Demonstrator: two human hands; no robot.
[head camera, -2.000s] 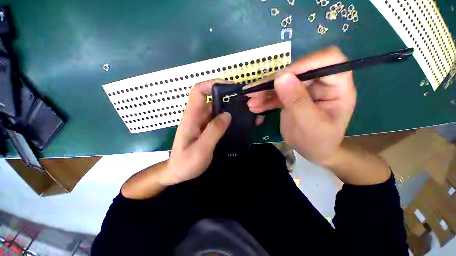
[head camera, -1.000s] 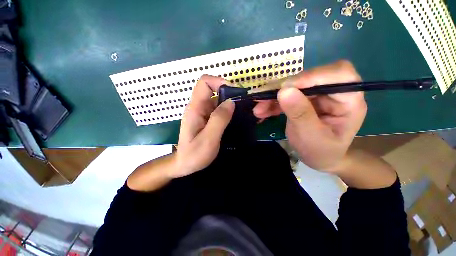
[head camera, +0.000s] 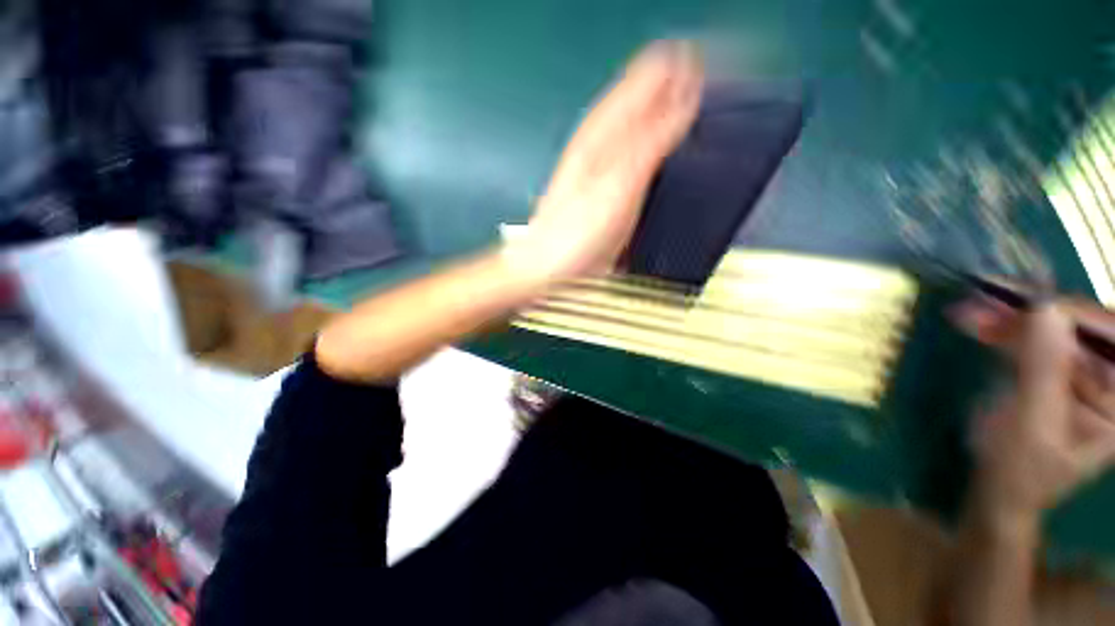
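The frame is blurred. My left hand (head camera: 605, 177) is at the left long side of the black phone housing (head camera: 721, 184), which is over the green bench and partly over the dotted adhesive sheet (head camera: 795, 318). The fingers lie along its edge, and the fingertips reach its far end. My right hand (head camera: 1039, 391) is at the right, near the picture's edge, closed on the dark tweezers (head camera: 1000, 291). Whether the tweezers' tip holds anything is too blurred to tell.
A pile of dark housings (head camera: 300, 147) lies at the left. Small pale rings (head camera: 966, 202) lie blurred on the bench at the upper right. A second adhesive sheet (head camera: 1088, 196) is at the right edge. Brown cardboard (head camera: 220, 320) shows below the bench at the left.
The view has turned and shifted left. The housing has moved forward from the bench's near edge, out over the sheet. The right hand and tweezers have moved away from it to the right.
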